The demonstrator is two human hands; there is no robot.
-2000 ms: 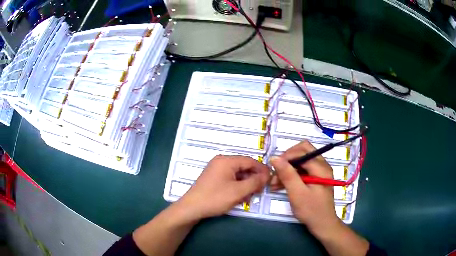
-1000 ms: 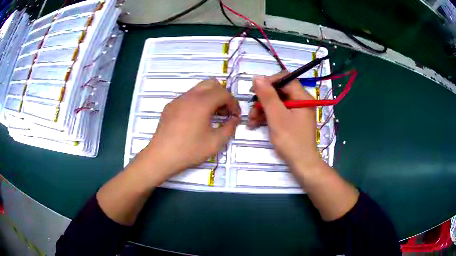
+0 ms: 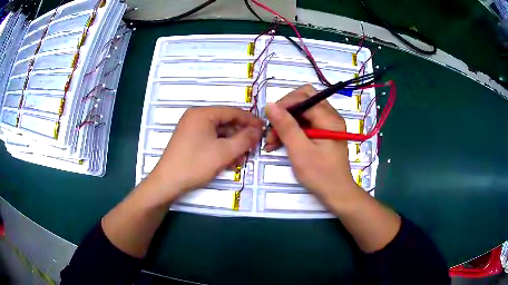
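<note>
A white blister tray (image 3: 150, 106) holds pouch cells (image 3: 195, 70) in two columns of slots, with yellow tape (image 3: 249, 70) at their wire ends. My left hand (image 3: 209, 147) is over the left column, thumb and forefinger pinched on thin lead wires near the tray's middle; the tips are mostly hidden. My right hand (image 3: 309, 142) holds a black test probe (image 3: 317, 100) and a red test probe (image 3: 334, 134), their points close to my left fingertips. Whether the points touch the leads cannot be told.
Stacked filled trays (image 3: 44, 83) stand at the left, with lead wires (image 3: 94, 92) hanging off their right edges. Red and black probe cables (image 3: 303, 47) run over the tray, with blue tape (image 3: 345, 92) on them. A black cable (image 3: 178, 19) lies behind. A red item (image 3: 479, 266) is at the lower right.
The view has swung down and right since two seconds ago, and the tester has left it. Over the last second my hands have stayed near the tray's middle, fingertips a little closer together.
</note>
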